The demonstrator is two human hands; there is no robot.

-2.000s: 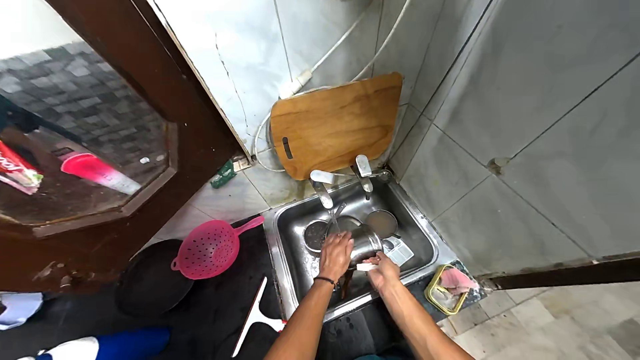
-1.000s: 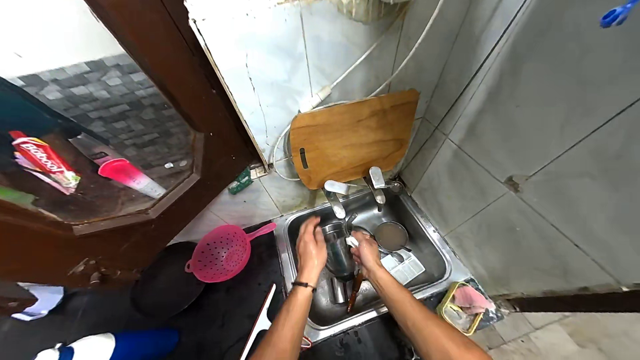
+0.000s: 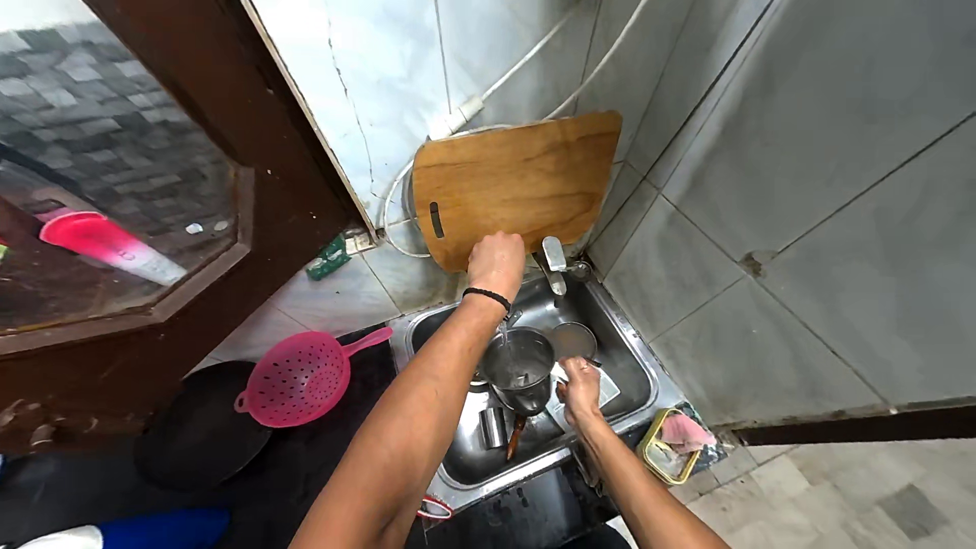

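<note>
My left hand, with a black bracelet on its wrist, is at the left tap, which it mostly hides, in front of the wooden cutting board. Water runs down into a round metal pot in the steel sink. My right hand is closed at the pot's right side, seemingly on its handle, which the fingers largely cover. A metal cup, a brown-handled utensil, a round dish of murky water and a white tray lie in the sink.
Left of the sink, a pink colander overlaps a black pan on the dark counter. A yellow-rimmed container with a pink cloth sits by the right corner. The right tap stands behind the basin. A brown door frame rises at the left.
My left hand has moved from the pot up to the left tap. The pot, earlier tilted between both hands, now has its opening facing up under running water.
</note>
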